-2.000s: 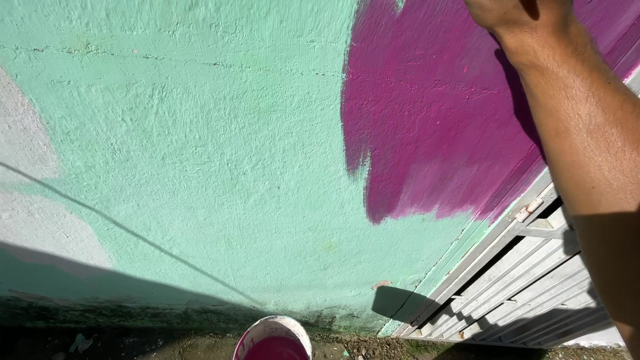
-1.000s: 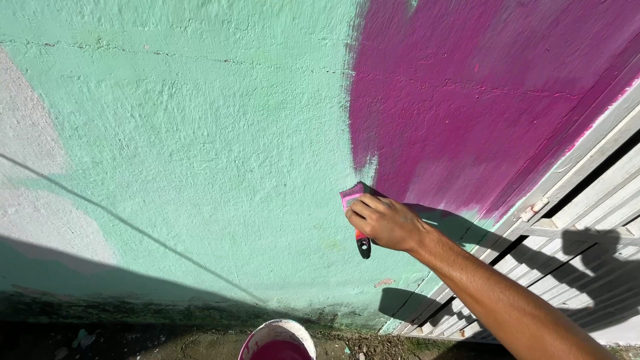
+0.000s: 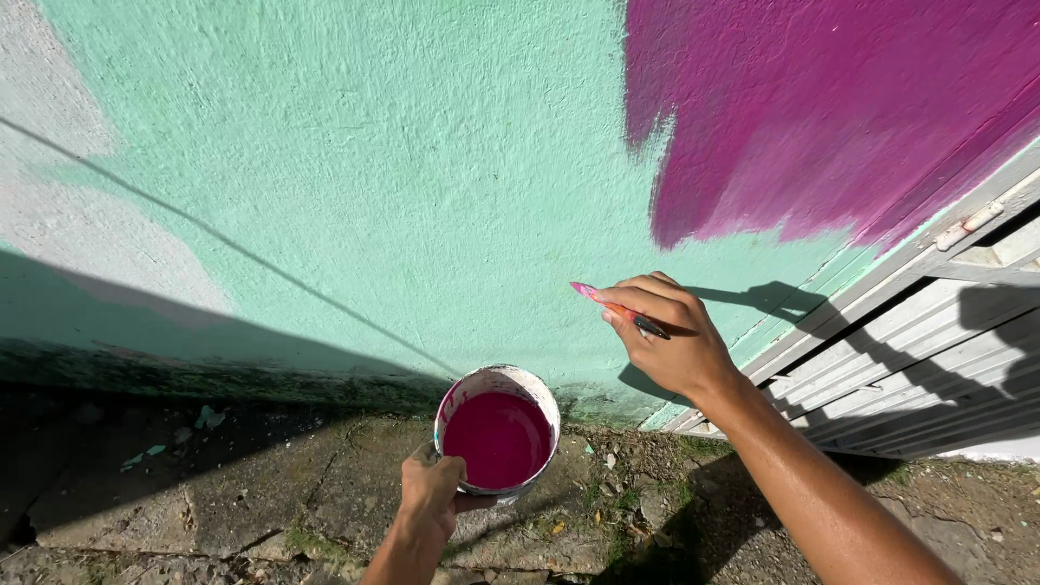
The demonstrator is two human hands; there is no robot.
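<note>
My right hand (image 3: 670, 329) grips a paintbrush (image 3: 626, 311) with an orange and black handle; its pink-coated bristles point left, in front of the mint green wall (image 3: 366, 179). Below and to the left, my left hand (image 3: 435, 487) holds a white bucket (image 3: 556, 422) by its rim and side. Magenta paint (image 3: 497, 440) lies inside, with drips on the inner wall. A large magenta painted area (image 3: 812, 114) with ragged lower strokes covers the wall at the upper right.
A white metal gate (image 3: 894, 366) with a hinge stands at the right. Pale patches (image 3: 97, 236) mark the wall at the left. Cracked concrete ground (image 3: 284, 487) with weeds and paint flakes runs along the wall's foot. Shadows fall across wall, gate and ground.
My right hand with the brush has come down from the magenta area, away from its edge. My left hand now shows on the bucket. The view has tilted downward.
</note>
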